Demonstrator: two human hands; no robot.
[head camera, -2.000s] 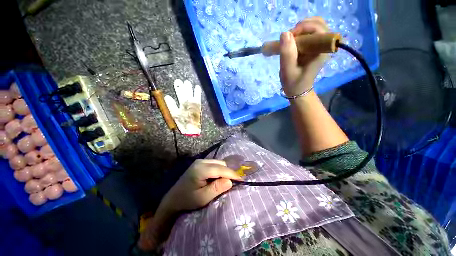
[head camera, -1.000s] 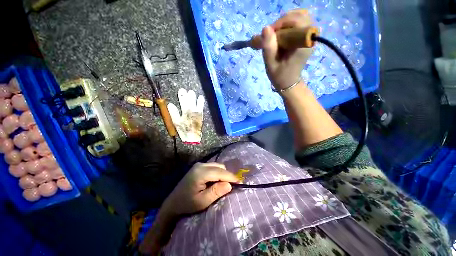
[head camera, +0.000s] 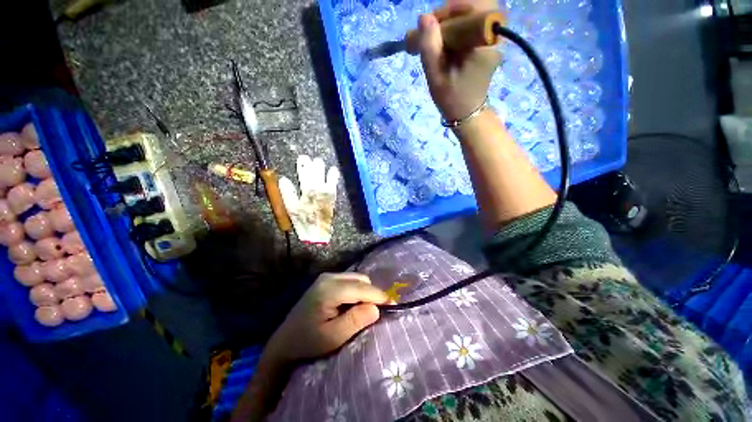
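Observation:
My right hand (head camera: 460, 74) is shut on the wooden handle of a soldering iron (head camera: 480, 31), held over the blue tray (head camera: 419, 221). Its metal tip points left, near the clear parts at the tray's upper left; I cannot tell if it touches one. The clear ribbed parts (head camera: 390, 196) fill the tray in rows. My left hand (head camera: 330, 313) is at my apron and pinches the iron's black cord (head camera: 433, 297), which loops up to the handle end.
A spare iron (head camera: 274, 200) lies on the speckled bench (head camera: 185, 62) with a wire stand (head camera: 280, 114) and a stained white glove (head camera: 313, 202). Left are a power strip (head camera: 154, 198) and pink balls (head camera: 51, 247) in a blue tray. A round wire fan (head camera: 688, 198) is at the right.
My right hand and the iron have moved up and left over the tray. The view has shifted slightly, so the tray appears lower. My left hand stays on the cord.

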